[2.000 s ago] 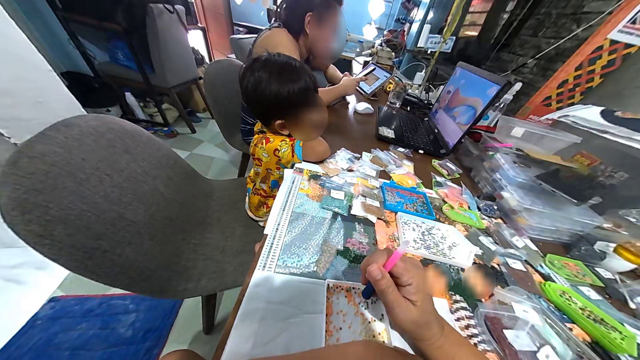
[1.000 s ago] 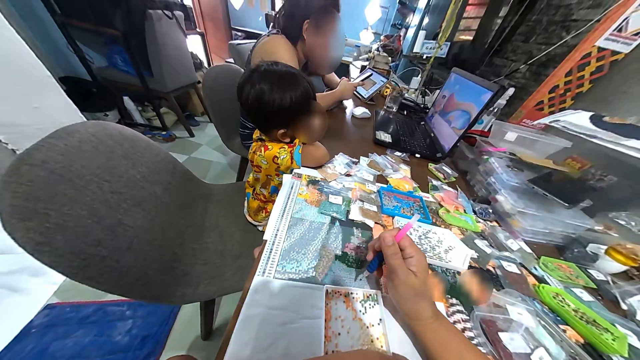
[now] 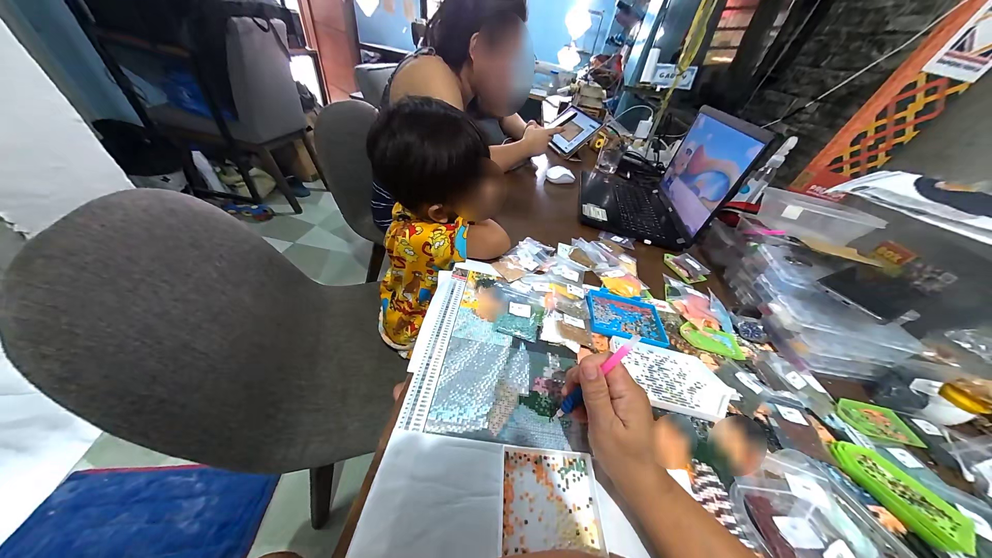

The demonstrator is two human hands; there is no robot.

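My right hand [image 3: 612,411] grips a pink and dark blue diamond painting pen [image 3: 620,355], its tip down at the dark green patch of a diamond painting canvas [image 3: 465,380]. Below the hand lies a white tray [image 3: 550,504] of loose orange, green and dark drills. A second white tray [image 3: 674,380] with dark drills rests on the canvas to the right of the hand, and a blue tray [image 3: 628,318] sits beyond it. My left hand is not visible; only a bit of skin shows at the bottom edge.
Small bags of drills [image 3: 573,267] and green trays [image 3: 903,496] cover the table's right and far parts. Clear plastic boxes [image 3: 837,310] stand at right, near a black laptop [image 3: 635,209]. Two people sit at the left side, one holding a tablet [image 3: 575,132]. A grey chair [image 3: 194,333] stands at left.
My right hand, with the pen, has moved from over the small white tray up to the canvas, and the pen tip has come to the dark green patch.
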